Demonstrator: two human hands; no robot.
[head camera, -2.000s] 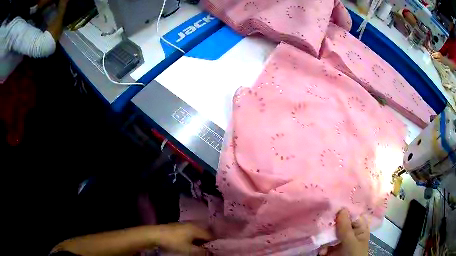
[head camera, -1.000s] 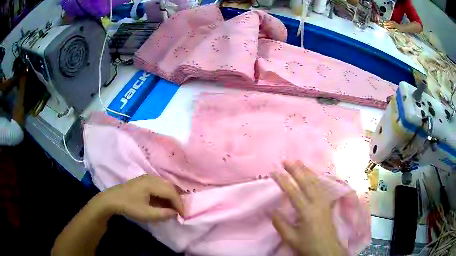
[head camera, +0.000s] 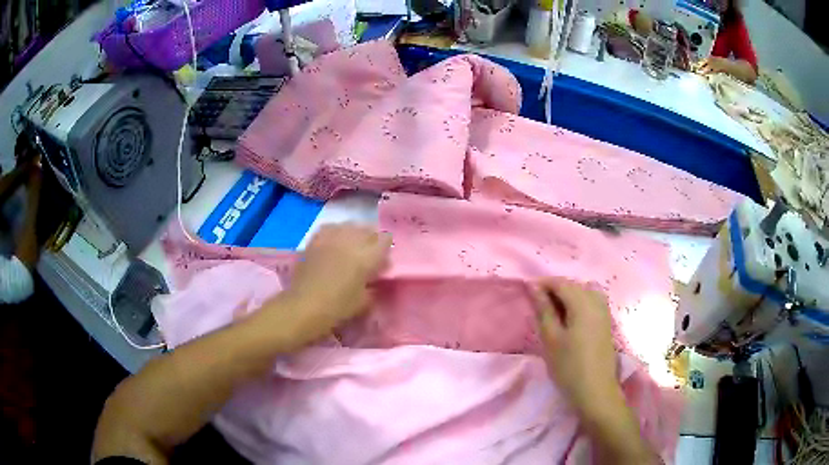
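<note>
A pink eyelet fabric panel (head camera: 509, 250) lies in front of me, with a paler plain pink panel (head camera: 391, 400) nearer to me. My left hand (head camera: 341, 272), blurred, grips the eyelet panel's edge at the panel's left part. My right hand (head camera: 577, 331) pinches the same edge further right. The edge runs straight between the hands, with a darker pink strip below it. The white sewing machine head (head camera: 750, 281) stands to the right. Its needle area is washed out by bright light, and fabric lies beside it.
A thick folded stack of eyelet pieces (head camera: 400, 123) lies behind the work. A black phone (head camera: 736, 418) lies right of the fabric. A grey machine part with a round vent (head camera: 123, 145) and a purple basket (head camera: 173, 36) stand at left. A person's red sleeve (head camera: 734, 41) shows at upper right.
Both hands have moved away from me, from the plain panel to the eyelet panel's edge. My right hand was spread flat and now pinches. The darker strip is newly exposed.
</note>
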